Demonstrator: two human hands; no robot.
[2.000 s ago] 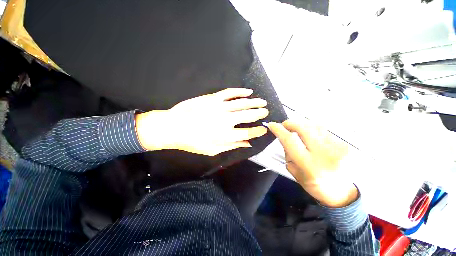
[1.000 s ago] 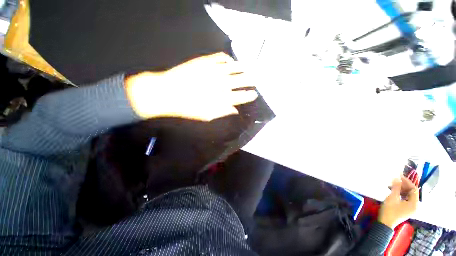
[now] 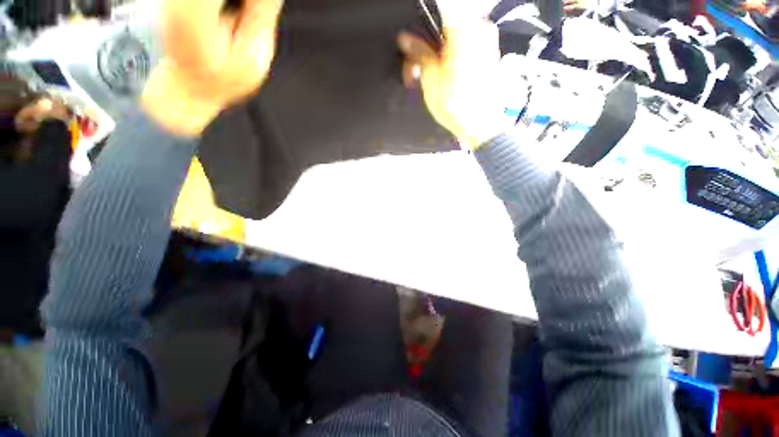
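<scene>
A large black fabric panel (image 3: 342, 111) lies on the white table, its lower edge curved and one lobe hanging towards the table's front at left. My left hand (image 3: 209, 60) is over the panel's left side, blurred and cut off by the top edge, so its fingertips are hidden. My right hand (image 3: 453, 77) is at the panel's right side, overexposed, with its fingers over the fabric. Whether either hand grips the cloth cannot be told.
Red-handled snips (image 3: 746, 307) lie at the table's right end. A black strip (image 3: 606, 124) crosses the pale machine; a dark control panel (image 3: 732, 195) is right of it. Black and white pieces (image 3: 632, 43) are heaped behind. A yellow patch (image 3: 205, 205) and round grille (image 3: 126, 60) are left.
The view has shifted, showing more of the workshop. My right hand has left the red snips and come to the panel. Both hands are now farther forward, and the panel lies farther forward in view.
</scene>
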